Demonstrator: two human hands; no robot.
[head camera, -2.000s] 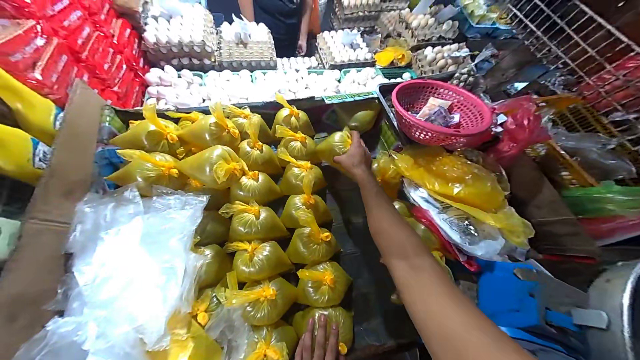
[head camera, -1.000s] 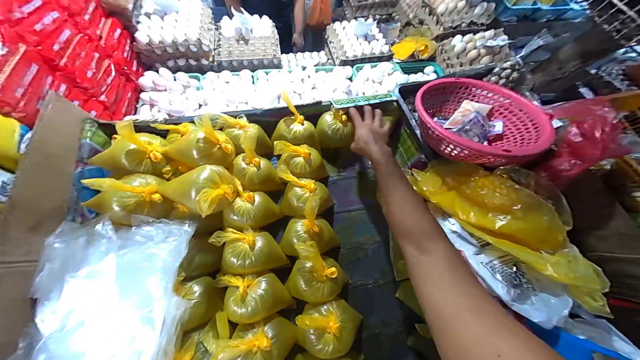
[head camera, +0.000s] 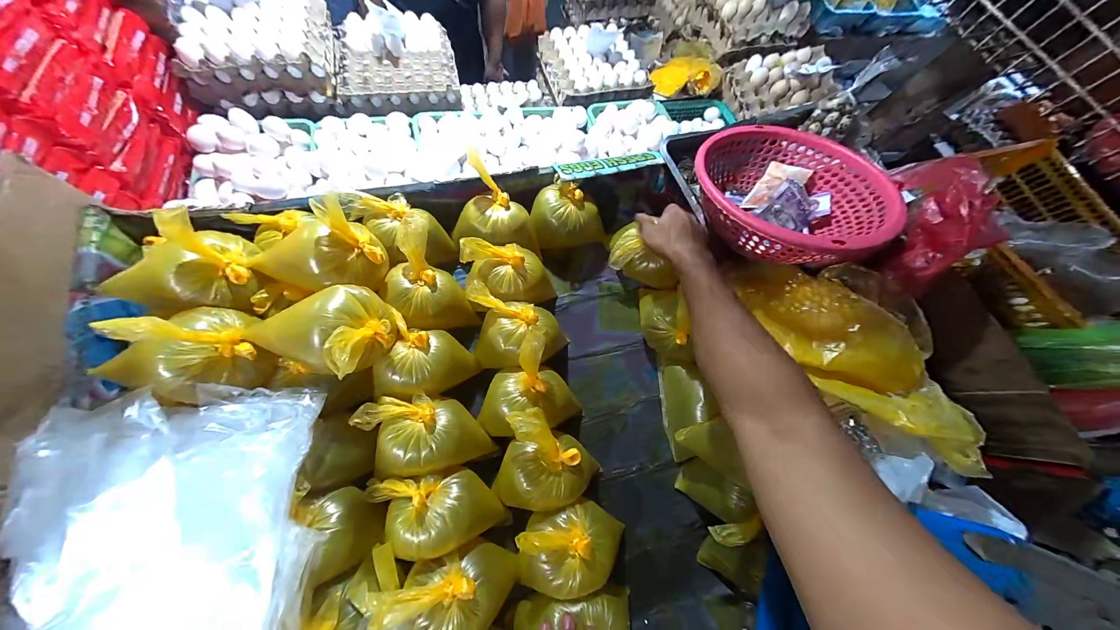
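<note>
My right hand (head camera: 674, 234) is closed around the top of a knotted yellow plastic bag (head camera: 641, 255), at the far end of the right-hand column, beside the pink basket. Left of it, across a strip of dark surface, several filled yellow bags (head camera: 545, 462) stand in columns, their tied tops mostly up. One more yellow bag (head camera: 567, 214) sits at the far edge. Of my left hand (head camera: 557, 621) only fingertips show at the bottom edge, against a yellow bag; the rest is out of view. Clear plastic bags (head camera: 157, 516) lie in a stack at the lower left.
A pink plastic basket (head camera: 801, 197) with banknotes stands at the right, near a larger yellow bag (head camera: 831, 328). White eggs (head camera: 507, 136) and egg trays (head camera: 398, 66) fill the back, where a person's arm (head camera: 494, 39) shows. Red packets (head camera: 87, 105) are stacked at the left.
My right hand was on a yellow bag two seconds ago, then spread beside the far-edge bag. It has moved to the right-hand column and closed on a bag there. My left hand has mostly left the view.
</note>
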